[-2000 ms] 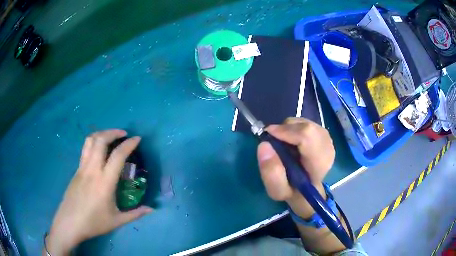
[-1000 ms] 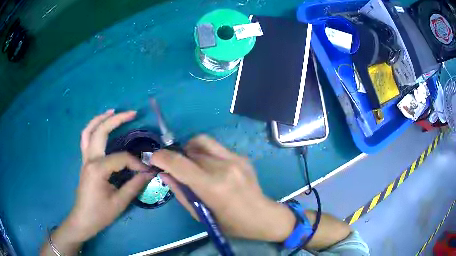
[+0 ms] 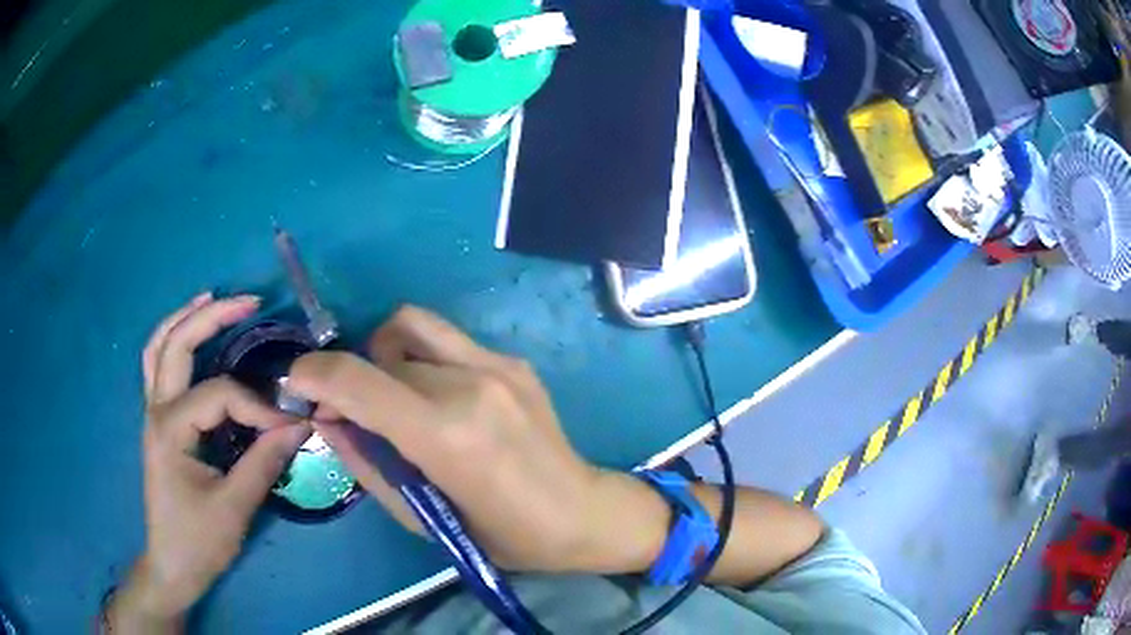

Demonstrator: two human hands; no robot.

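Observation:
A round black housing (image 3: 254, 347) sits on the teal mat at lower left, with a green circuit board (image 3: 318, 479) inside and a small silver block (image 3: 294, 399) beside it. My left hand (image 3: 205, 434) is around the housing's left side, thumb and index fingertip pinched at the block's lower edge on what looks like a very thin lead wire, mostly hidden. My right hand (image 3: 465, 428) holds the dark blue soldering iron (image 3: 437, 519). Its silver tip points up and away, beyond the housing. My right thumb and fingertips also meet at the block. The fingers hide part of the board.
A green solder spool (image 3: 474, 75) stands at the top centre. A black panel (image 3: 595, 137) partly covers a smartphone (image 3: 685, 295) with a cable. A blue tray (image 3: 856, 304) holds a yellow sponge (image 3: 889, 149) and tools. A small white fan (image 3: 1091, 205) is at far right.
My right hand has moved from near the spool to the housing, and my left fingertips have closed at the board. In the last second both hands hardly changed; the view shifted.

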